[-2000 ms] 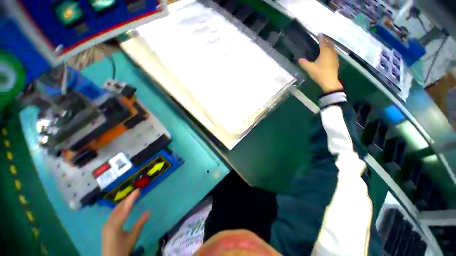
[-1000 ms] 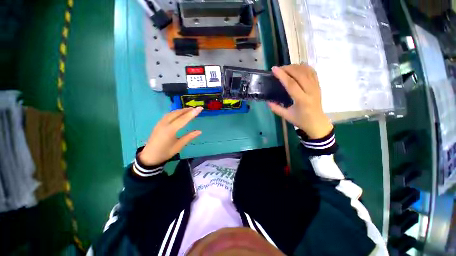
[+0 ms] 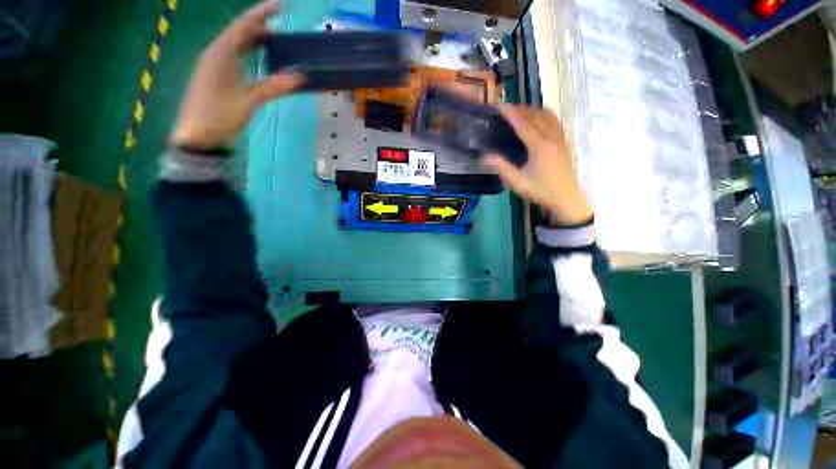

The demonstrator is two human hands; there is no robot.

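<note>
My left hand (image 3: pixel 220 92) holds a black plastic housing (image 3: pixel 339 60) by its left end, above the upper left of the base plate; both are blurred. My right hand (image 3: pixel 541 165) holds a second black housing (image 3: pixel 463 125) with a cut-out, over the right part of the orange-brown fixture (image 3: pixel 403 94). The fixture sits on the grey base plate (image 3: pixel 344 147) and is partly hidden by the housings. Whether either housing touches the fixture I cannot tell.
The two-arrow label (image 3: pixel 414 211) is on the base's blue front. White-covered trays (image 3: pixel 642 137) lie right of the press. Black parts stand spaced on the green conveyor (image 3: pixel 733 362) at lower right. A control box (image 3: pixel 733 14) is at top right. Pale and brown stacks (image 3: pixel 82 247) are left.
My left hand has moved up and left and now holds a housing that was in the fixture. My right hand still holds its housing, now nearer the fixture. The view has shifted.
</note>
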